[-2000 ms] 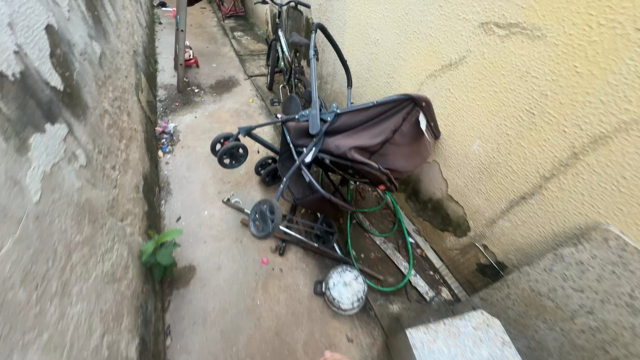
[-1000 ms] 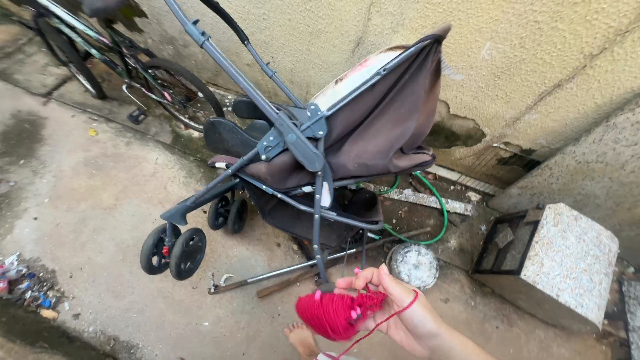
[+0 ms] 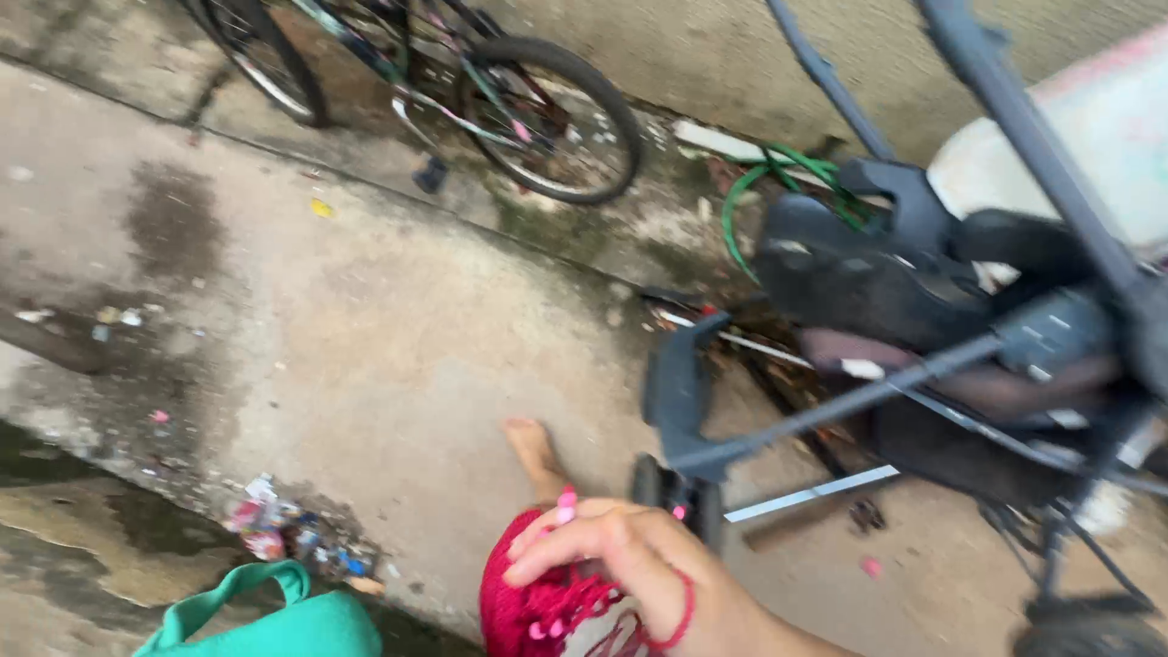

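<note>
My right hand (image 3: pixel 630 557) reaches in from the bottom edge, its fingers curled over a bundle of red yarn (image 3: pixel 502 584) with crocheted work beneath them. Pink nails show on the fingers, and a red strand loops round the hand near the wrist. Part of the yarn is hidden by the hand and the frame's edge. My left hand is out of view. A bare foot (image 3: pixel 534 452) stands on the concrete just beyond the yarn. At the lower left is a teal cloth item (image 3: pixel 274 625) with a strap-like loop.
A folding stroller (image 3: pixel 894 383) fills the right side, a metal rod (image 3: pixel 812 493) lying under it. Behind it are a green hose (image 3: pixel 735 219) and a large white object (image 3: pixel 1095 137). A bicycle (image 3: pixel 547 119) leans near the wall. Litter (image 3: pixel 301 538) lies along the left edge of the concrete path (image 3: pixel 392 365).
The view has swung left, so the stroller now sits at the right. The hand with the red yarn, absent two seconds ago, remains in view from one second ago. The teal cloth has come into view.
</note>
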